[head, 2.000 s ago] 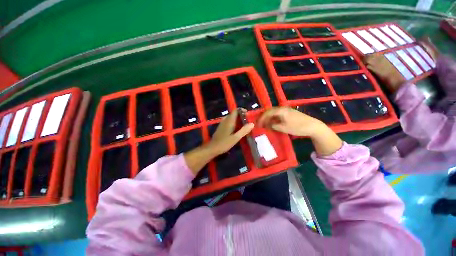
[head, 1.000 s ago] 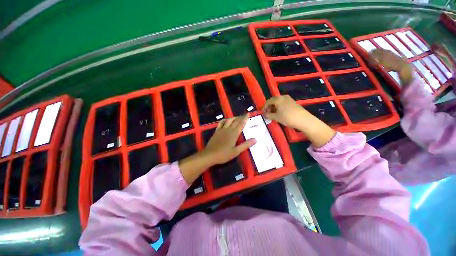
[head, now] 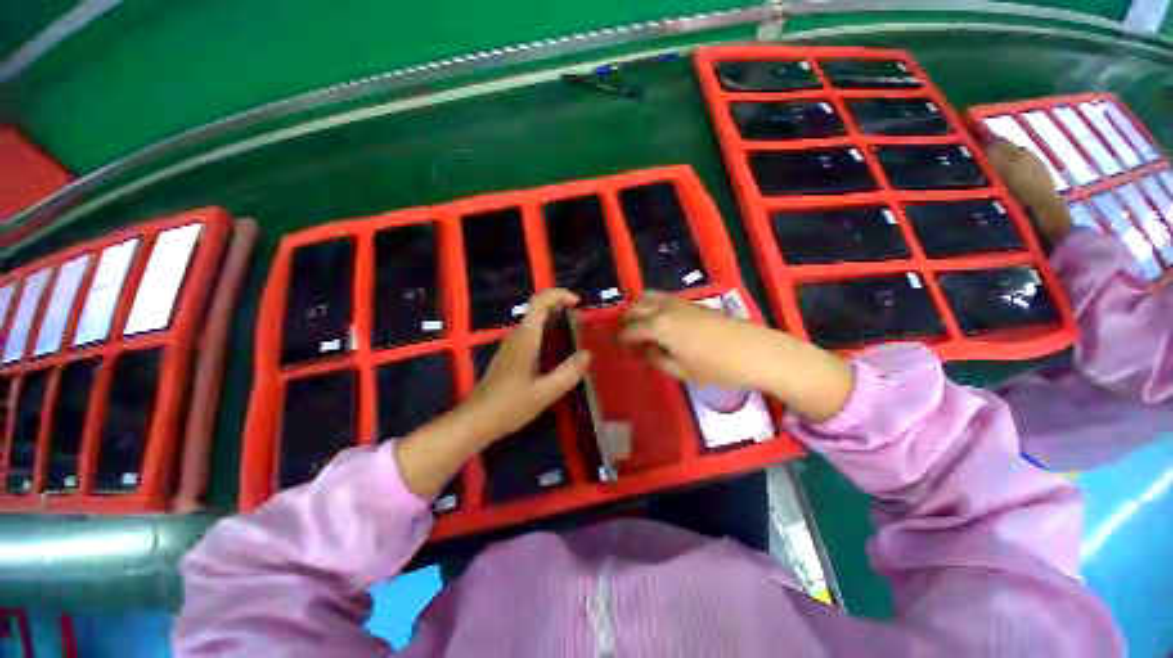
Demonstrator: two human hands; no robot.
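A red-orange tray [head: 482, 337] holds two rows of smartphones, mostly with black screens. My left hand [head: 530, 369] holds a smartphone [head: 589, 409] tilted up on its long edge in the near row, fingers at its top end. A small pale label shows near its lower end, and the bare red slot shows to its right. My right hand [head: 688, 337] is just right of it, fingers bent above the slot; whether it touches anything is unclear. The end phone [head: 733, 414] lies flat with a lit white screen, partly hidden by my right hand.
Another tray [head: 212, 354] at left holds white-lit and black phones. A tray of black phones [head: 897, 199] stands at right. Beyond it, another person's hand [head: 1029, 186] is beside a tray of white-lit phones [head: 1074, 152]. Thin dark and blue sticks [head: 602, 85] lie at the back.
The end phone, tilted in the earliest frame, lay flat and lit one second ago and still does. My hands have moved left to the neighbouring phone, which is now tilted up.
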